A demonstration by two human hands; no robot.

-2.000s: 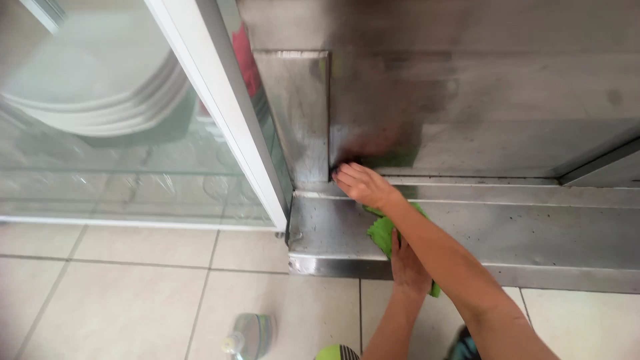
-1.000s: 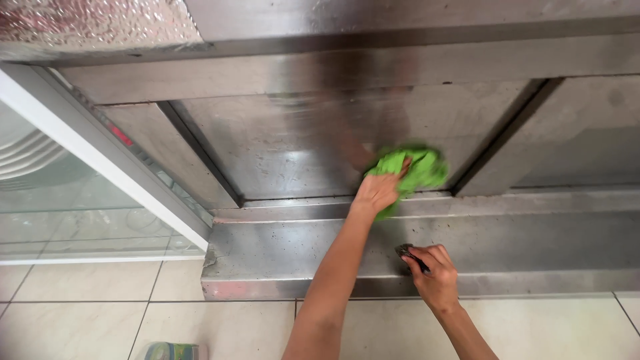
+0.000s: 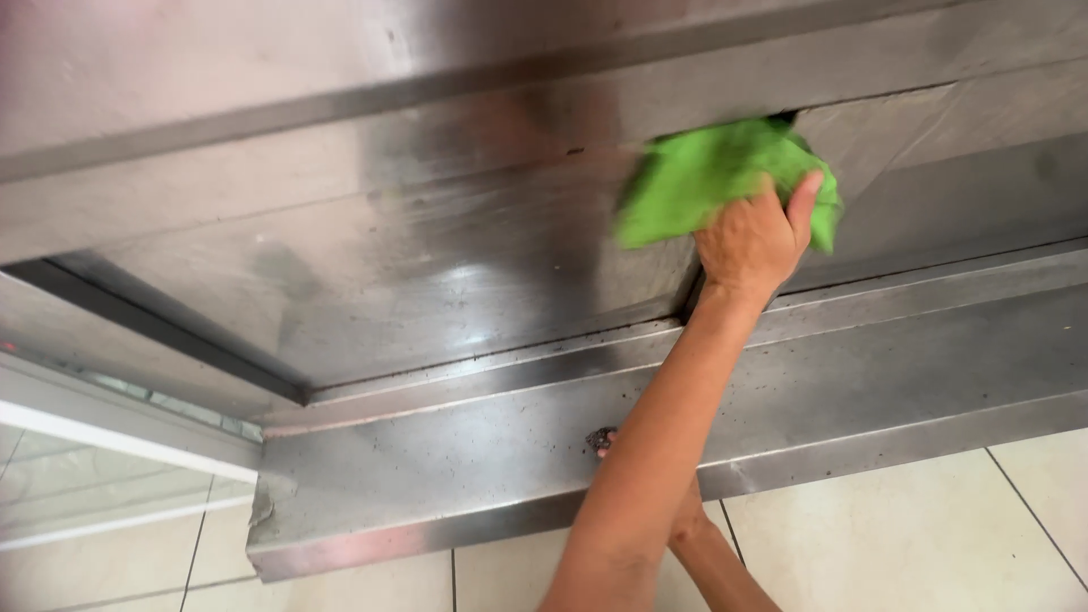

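My left hand (image 3: 752, 234) presses a green cloth (image 3: 693, 183), blurred, against the upright stainless steel panel (image 3: 510, 246), near the top of a recessed divider. Its thumb lies at the cloth's right side. Below, my left forearm crosses over my right hand (image 3: 607, 446) and hides most of it; only fingertips show, touching a small dark scouring pad (image 3: 600, 439) above the steel ledge (image 3: 382, 476). Dark specks are scattered on the ledge and along the panel's lower seam.
A white-framed glass door or case (image 3: 127, 425) stands at the left, close to the ledge's end. Beige floor tiles (image 3: 892, 510) run along the front of the ledge. A steel rim (image 3: 340, 102) juts out above the panel. Another recessed panel (image 3: 960, 195) continues at the right.
My left hand has moved up and right along the steel with the green cloth. My left forearm now crosses over my right hand, which was in plain sight a second ago with the dark pad.
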